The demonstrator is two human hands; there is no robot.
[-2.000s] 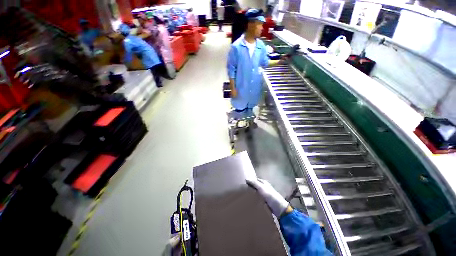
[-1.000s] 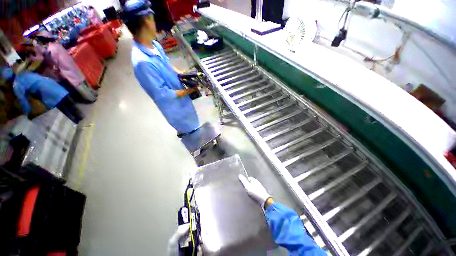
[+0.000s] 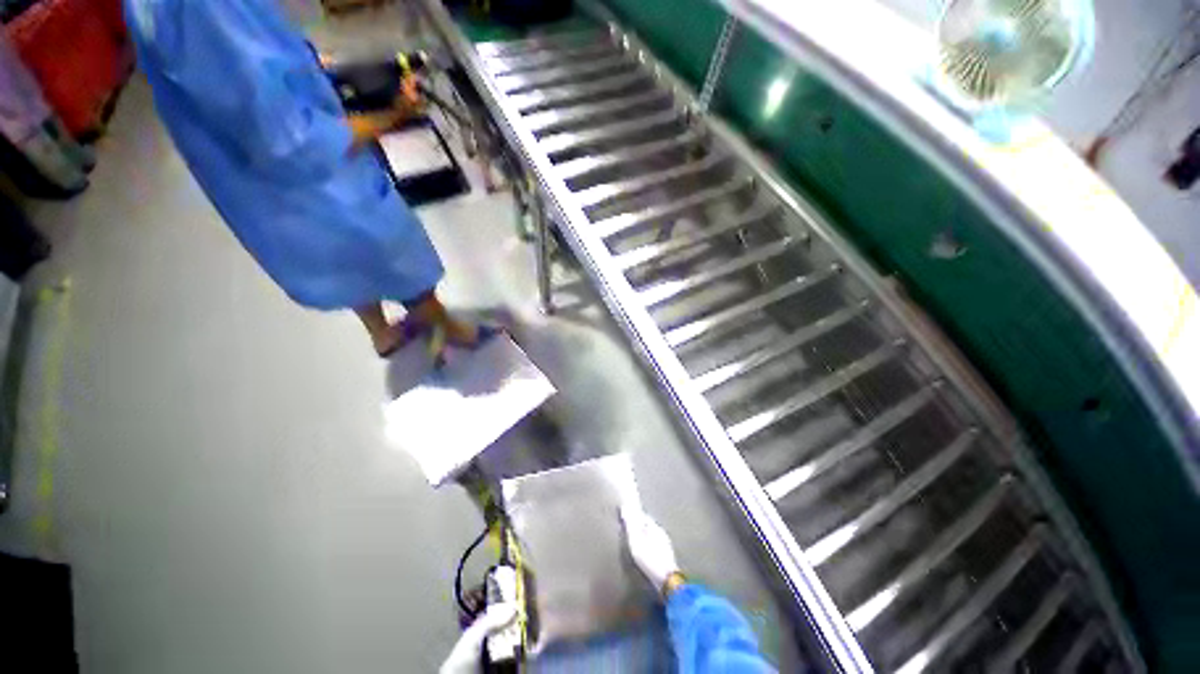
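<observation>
A silver metal stool top [image 3: 573, 560] is carried low in front of me at the bottom of the view. My right hand [image 3: 648, 543], in a white glove, is closed on its right edge. My left hand [image 3: 484, 637], in a white glove, is at its left side, around a dark adapter unit with a pale label [image 3: 503, 614]. A black cord loops out on the left, and a yellow lead [image 3: 517, 566] runs beside the stool's edge. The left fingers are partly hidden by the unit, and whether they also touch the stool cannot be told.
Another flat silver stool [image 3: 471, 406] stands on the floor just ahead. A person in a blue coat [image 3: 283, 158] stands beyond it, hands at dark items. A roller conveyor [image 3: 776, 395] runs along the right, with a green-sided white shelf and a fan [image 3: 1007, 53] behind. A dark object is at lower left.
The view has moved forward and tilted down. The person and the other stool are nearer. Both my hands still hold the stool and the adapter unit.
</observation>
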